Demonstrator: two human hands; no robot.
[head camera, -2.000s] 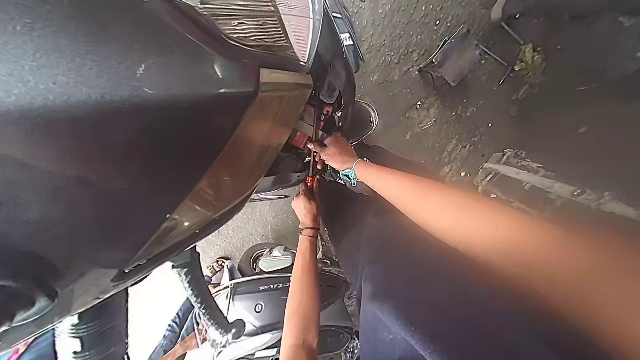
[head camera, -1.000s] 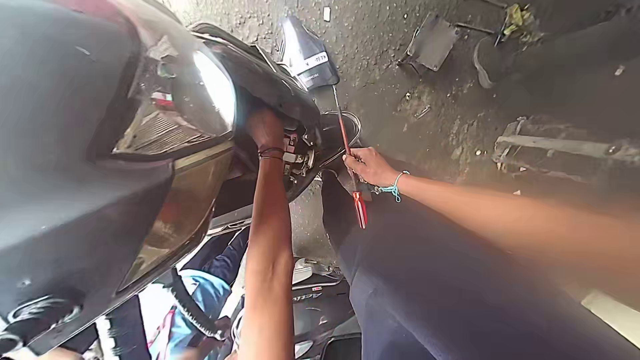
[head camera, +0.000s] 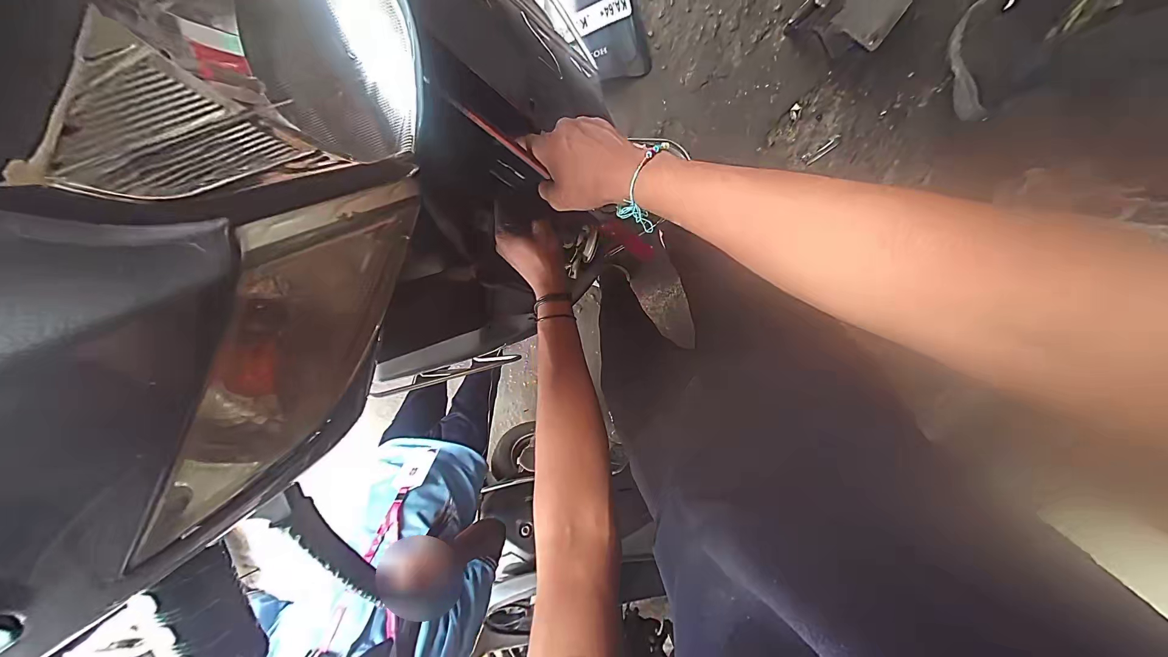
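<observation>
My right hand (head camera: 589, 164), with a turquoise bracelet at the wrist, is closed around a long screwdriver (head camera: 506, 144). Its reddish shaft reaches up and left along the scooter's dark front body, and the blurred red handle shows below the wrist. Just below, my left hand (head camera: 534, 254), with black bands at the wrist, reaches into the shaded gap beside a black body part (head camera: 516, 217). Its fingertips are partly hidden, so its hold is unclear. Metal parts (head camera: 581, 251) show right of it. The scooter's headlight (head camera: 365, 73) and a clear lamp lens (head camera: 283, 365) are at left.
A person in a blue shirt (head camera: 438, 474) is below the scooter's body in view. Another two-wheeler (head camera: 520, 529) stands near the bottom. A dark mudguard piece with a plate (head camera: 620, 46) is at the top, and scrap metal (head camera: 858, 18) lies on the ground at upper right.
One second ago my right hand held the screwdriver out to the right of the scooter; now hand and tool are against the front body. My left hand's back is more exposed. The view has shifted closer.
</observation>
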